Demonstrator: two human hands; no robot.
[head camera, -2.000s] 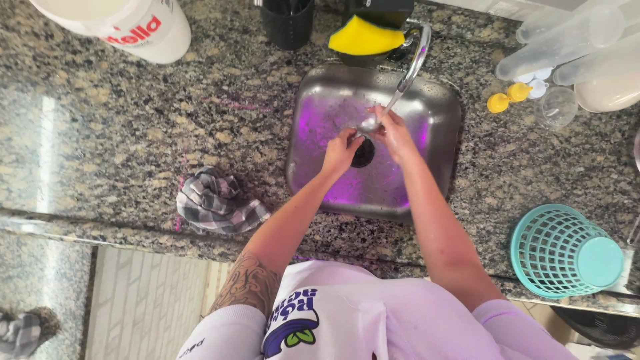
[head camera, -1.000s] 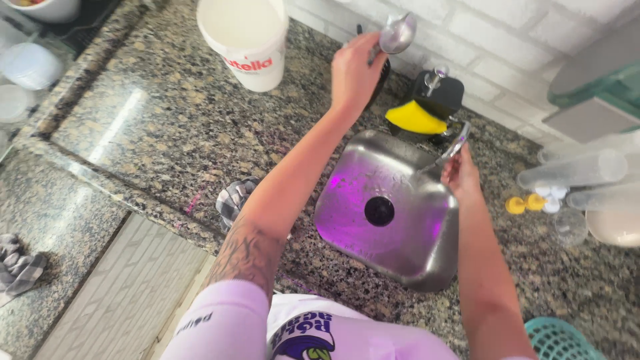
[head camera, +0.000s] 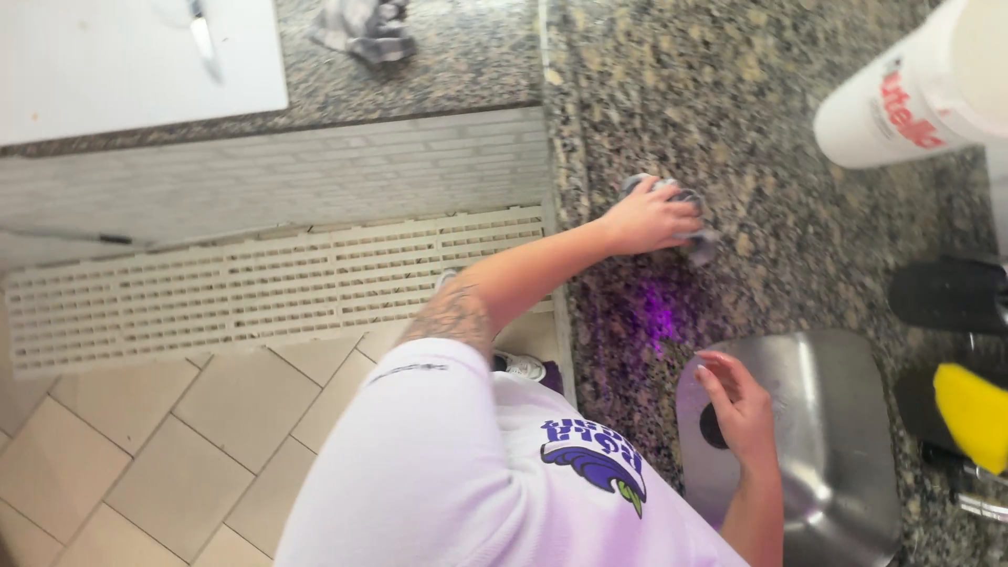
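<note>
My left hand (head camera: 652, 216) is closed on a grey checked cloth (head camera: 699, 246) that lies bunched on the granite countertop (head camera: 756, 189). Parts of the cloth stick out past my fingers, slightly blurred. Over the near rim of the stainless steel sink (head camera: 835, 425), my right hand (head camera: 736, 405) hangs with fingers apart and nothing in it. The sink's black drain (head camera: 713, 427) shows beside that hand, partly covered by it.
A white Nutella tub (head camera: 890, 118) stands at the upper right. Black containers (head camera: 945, 295) and a yellow sponge (head camera: 969, 417) are beyond the sink. At the upper left, a knife (head camera: 202, 35) lies on a white board (head camera: 134, 71), near another checked cloth (head camera: 366, 31).
The view has swung strongly to the left. My left hand, which held up a metal spoon or ladle, now grips the cloth. My right hand has let go of the faucet.
</note>
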